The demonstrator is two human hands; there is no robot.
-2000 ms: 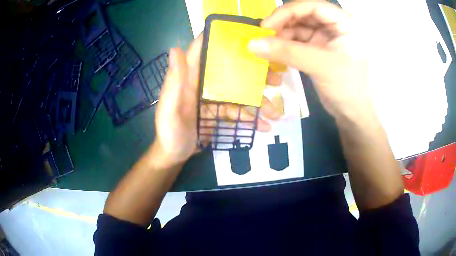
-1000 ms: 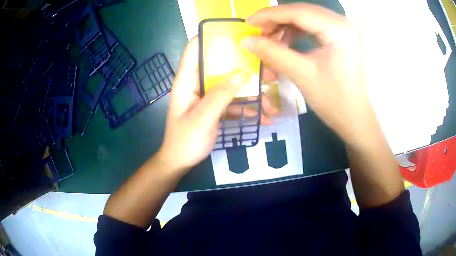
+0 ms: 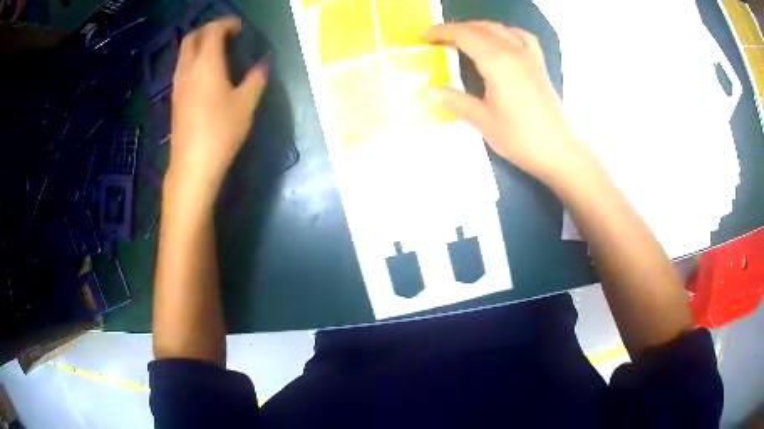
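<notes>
A long white sticker sheet (image 3: 427,184) lies on the green bench with yellow adhesive pieces (image 3: 348,29) in two columns on its far part. The nearer yellow pieces look washed out. Two dark cut-outs show at its near end. My right hand (image 3: 511,96) is over the sheet's right edge, thumb and index finger apart, with nothing seen between them. My left hand (image 3: 209,92) is at the dark front housings on the left, thumb and fingers apart. A dark, blurred shape shows between them; whether it is gripped cannot be told.
A pile of dark housings (image 3: 117,201) fills the left side. A large overexposed white pile (image 3: 653,126) lies at right, with a spare yellow sticker sheet (image 3: 748,38) at the far right edge. A red bin or stool (image 3: 729,281) is beyond the bench's near right edge.
The housing with the yellow piece is no longer held between my hands. My left hand has moved left to the housings. My right hand has moved slightly down, uncovering more of the sheet.
</notes>
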